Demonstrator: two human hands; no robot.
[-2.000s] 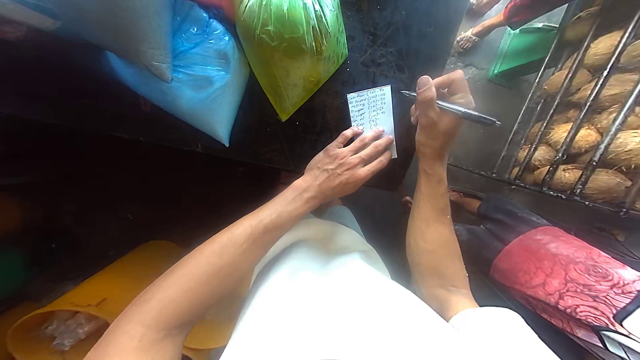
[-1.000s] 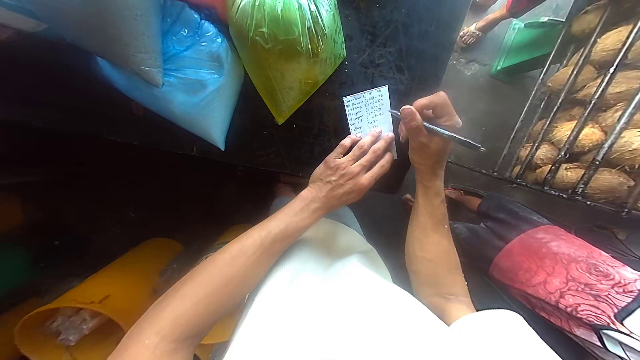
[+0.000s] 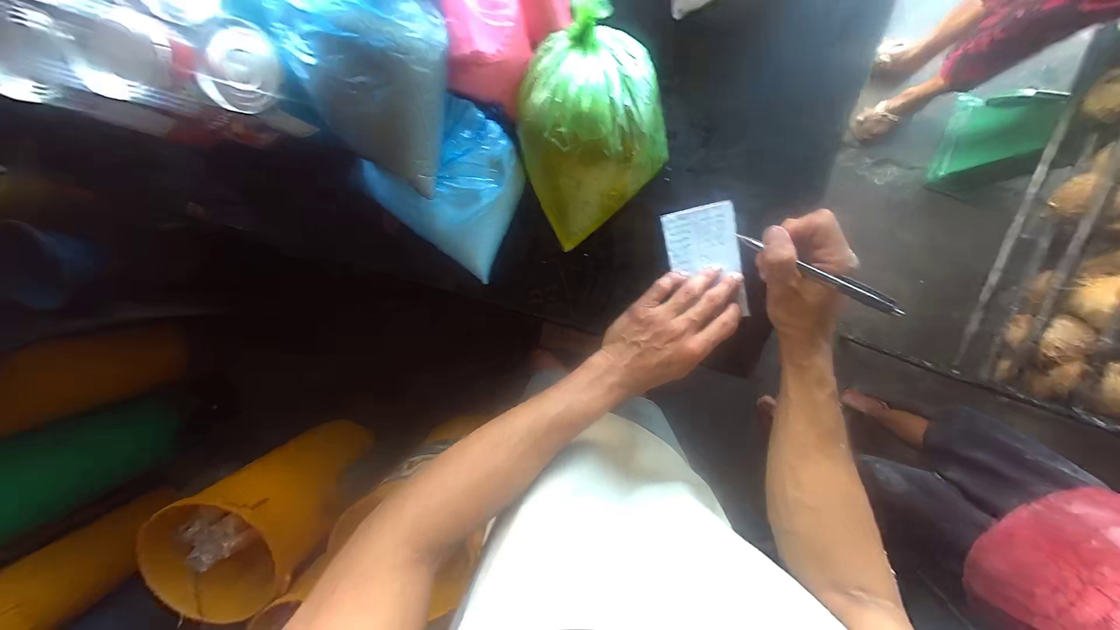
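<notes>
A small sheet of white paper (image 3: 702, 238) covered in handwriting lies on the corner of a dark tabletop (image 3: 744, 105). My left hand (image 3: 674, 328) rests flat over its lower part, fingers a little spread, pressing it to the surface. In my right hand (image 3: 807, 262) is a slim dark pen (image 3: 849, 287), pinched between thumb and fingers. The pen's tip is at the paper's right edge; whether it touches is not clear. A tied green plastic bag (image 3: 595, 131) with yellowish-green contents stands left of the paper, beside a blue plastic bag (image 3: 477, 188).
Pink bags (image 3: 490, 44) and shiny metal cans (image 3: 238, 66) stand at the back left. Yellow cylinders (image 3: 254, 516) are at the lower left. Coconuts (image 3: 1067, 337) fill a barred metal rack at the right, near a green container (image 3: 997, 136). Two other people are partly visible on the right.
The view has swung left, so the cans now show. My left hand stays on the paper. My right hand still holds the pen; its tip was near the paper's upper right two seconds ago.
</notes>
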